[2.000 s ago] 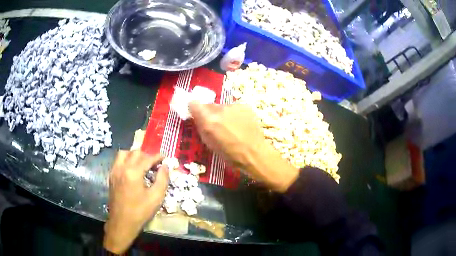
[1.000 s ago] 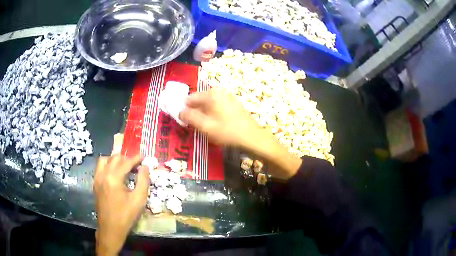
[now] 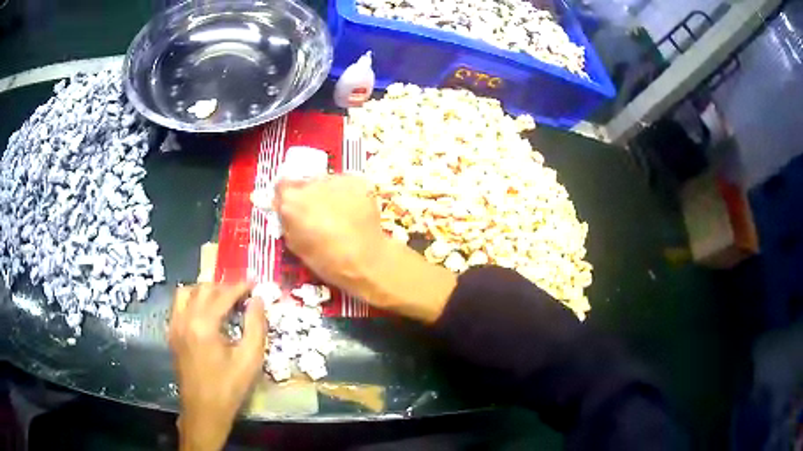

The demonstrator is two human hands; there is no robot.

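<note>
My right hand (image 3: 330, 225) reaches over the red sheet (image 3: 238, 189), fingers bent at the near side of a small white dish (image 3: 305, 162). A whitish thing (image 3: 264, 198) shows just left of its fingertips; whether the fingers grip it is hidden. My left hand (image 3: 211, 330) rests left of the cluster of small whitish pieces (image 3: 298, 339) at the sheet's near edge. Its thumb and index finger are close to a whitish piece (image 3: 264, 292); whether they hold it cannot be told. Cream pieces (image 3: 475, 176) are heaped right of the sheet, grey-white pieces (image 3: 75, 194) left.
A shiny metal basin (image 3: 229, 66) with one pale piece stands behind the sheet. A white squeeze bottle (image 3: 356, 84) stands by a blue tote (image 3: 475, 75) full of mixed pieces. A pale strip (image 3: 282, 398) lies at the near table edge. A box (image 3: 720, 220) is at far right.
My right hand has moved left and nearer over the red sheet, from the dish's right side to its near side. My left hand stays beside the cluster. The camera view has shifted.
</note>
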